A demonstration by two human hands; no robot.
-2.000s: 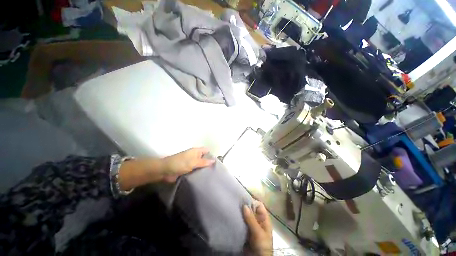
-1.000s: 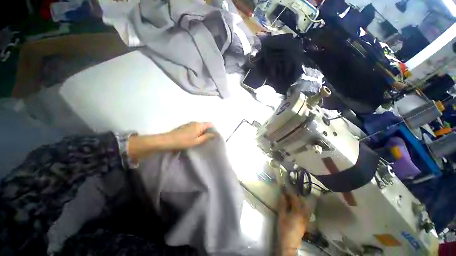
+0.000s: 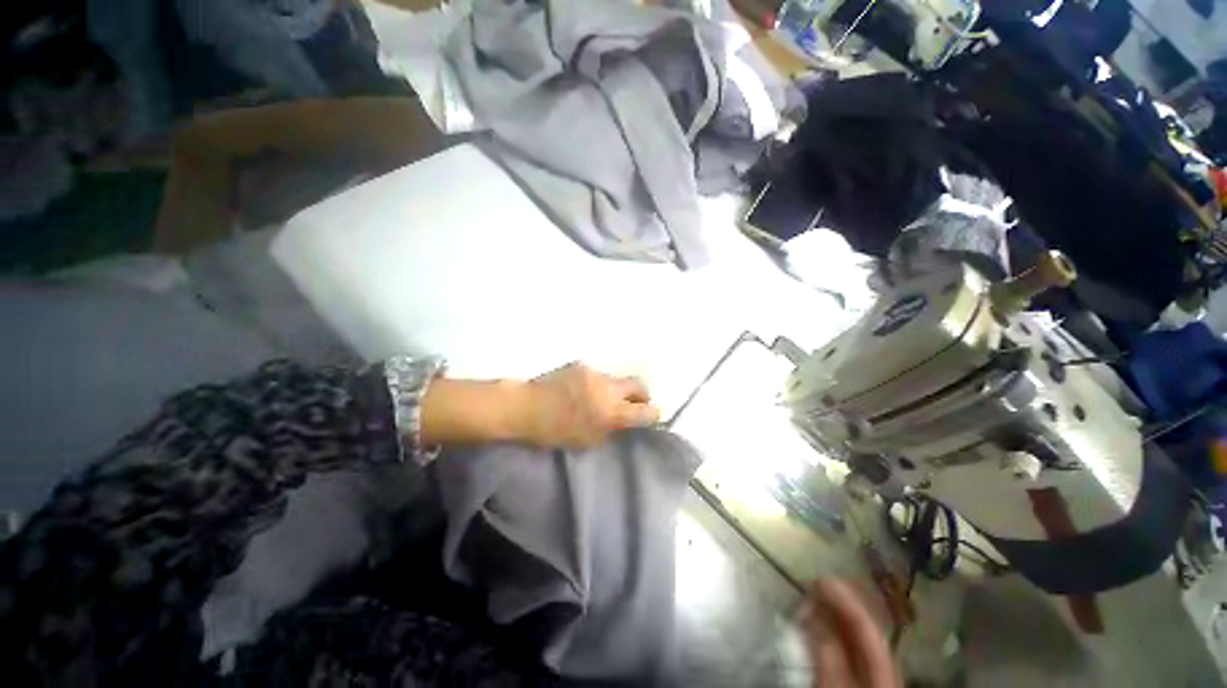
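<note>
My left hand (image 3: 581,407) is closed on the top edge of a grey garment panel (image 3: 606,538), which hangs in folds over the table's near edge. My right hand (image 3: 850,642) is blurred and cut off by the bottom edge, right of the panel and apart from it; its fingers cannot be made out. The cream-white sewing machine head (image 3: 942,390) stands to the right of my left hand. Glare hides the needle area. A thin dark bent-wire frame (image 3: 733,352) lies on the white table (image 3: 404,255) beside it.
A heaped grey garment bundle (image 3: 592,121) lies at the table's far end. A black cloth pile (image 3: 861,148) and a grey tied bundle (image 3: 953,231) lie beyond the machine. A brown cardboard box (image 3: 202,175) stands at the left. A reddish-orange handled tool (image 3: 894,591) lies by the machine base.
My right hand let go of the panel, moved toward the machine base, then down to the bottom edge. My left hand still holds the panel, which now hangs in folds. The view has shifted.
</note>
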